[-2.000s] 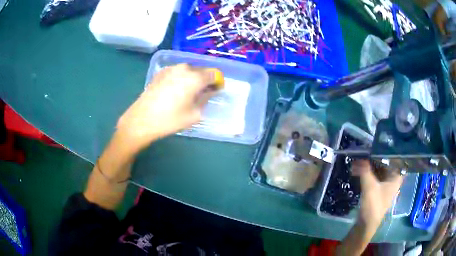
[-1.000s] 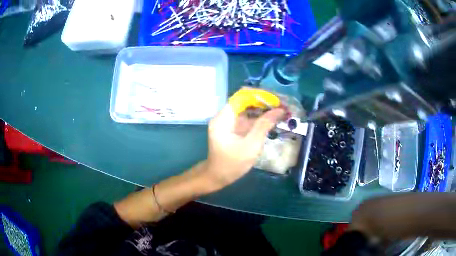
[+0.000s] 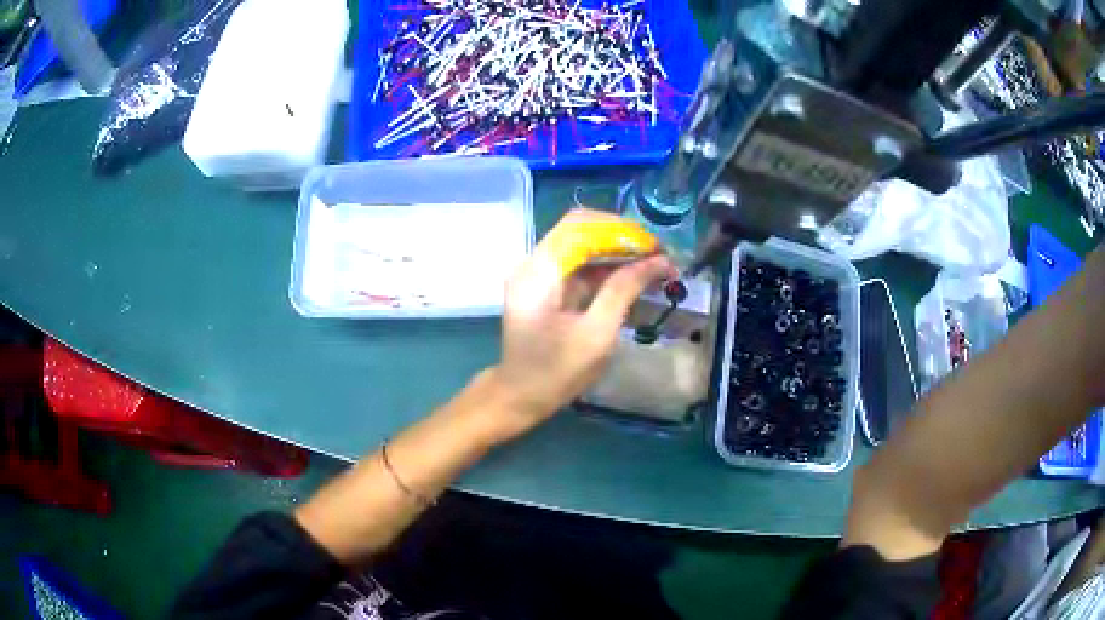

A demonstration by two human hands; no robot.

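My left hand [image 3: 551,333] is over the press fixture [image 3: 656,372], with the yellow item [image 3: 596,240] curved around a finger. Its thumb and fingertip are pinched together at a small dark red end [image 3: 675,291], seemingly of a pin, beside the small fixture block; the rest is hidden by the fingers. The arbor press head [image 3: 809,164] stands above and right, its ram pointing down near the fingertips. My right forearm [image 3: 975,412] reaches up to the right edge; the hand is cut off by the picture's edge.
Left clear box [image 3: 413,299] holds a few pins. The blue tray [image 3: 376,136] behind is heaped with pins. White boxes [image 3: 269,91] stand left of it. The box of black rings [image 3: 785,363] is right of the fixture, then a dark flat rectangle [image 3: 886,363] and a small clear box [image 3: 957,333].
My left hand went from the left clear box to the fixture and stays there. My right hand left the ring box; its forearm now rises to the right. The view has shifted.
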